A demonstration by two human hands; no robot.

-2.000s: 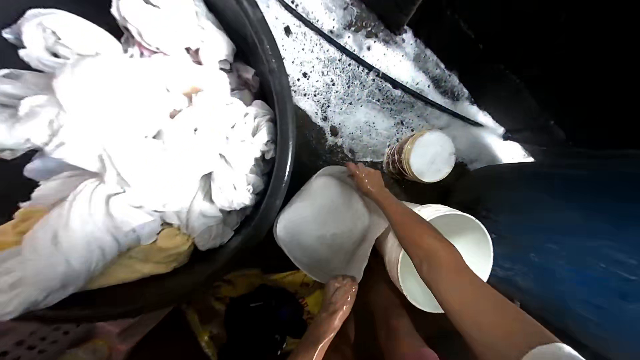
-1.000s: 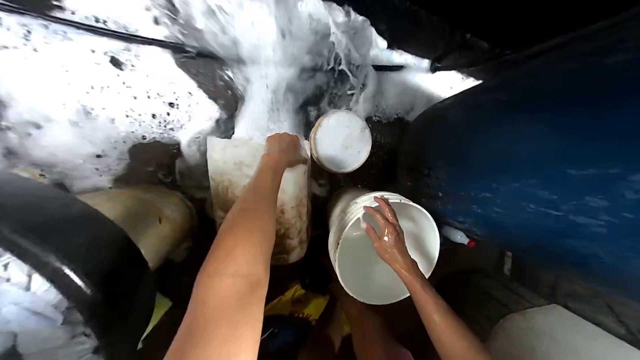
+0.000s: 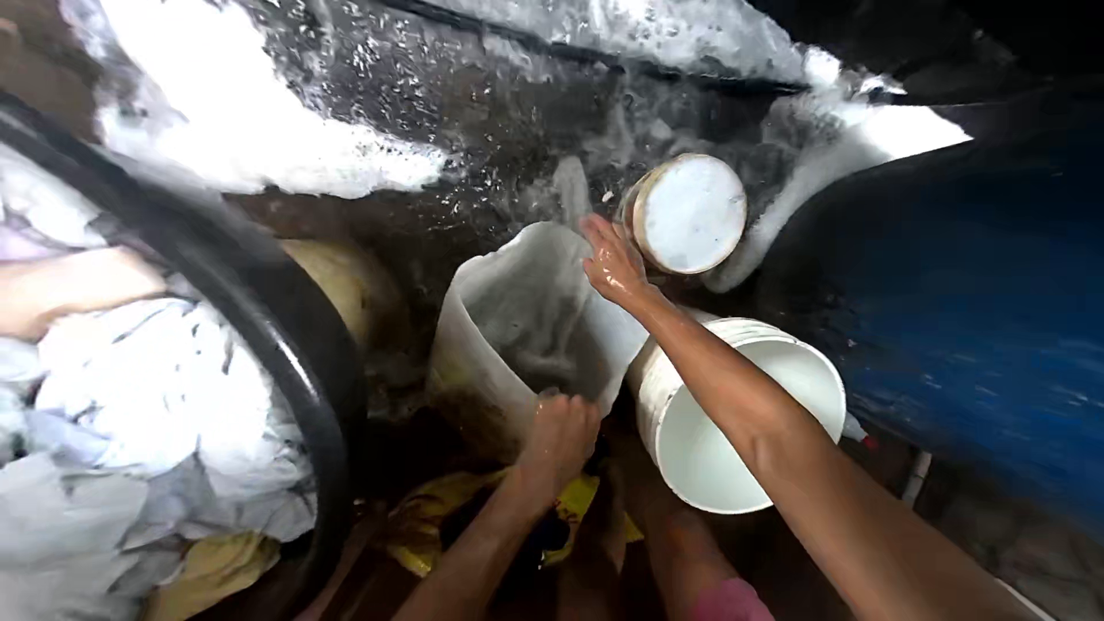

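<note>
A worn, whitish plastic container with an uneven rim stands tilted in the middle, some cloudy liquid visible inside. My left hand is closed on its near rim. At its far right rim is my right hand, fingers extended; whether they grip the rim is unclear. Beyond that hand stands a smaller round tub with a white top. My right forearm passes over a white plastic bucket just right of the container.
A big black tub holding white cloths fills the left, with another person's arm over the cloths. Foam lies on the wet floor. A large blue drum stands at right, a yellow plastic bag below.
Foamy water was pouring from the tipped container a second ago; now it is turned with its opening toward me. My right hand has moved from the white bucket to the container's rim.
</note>
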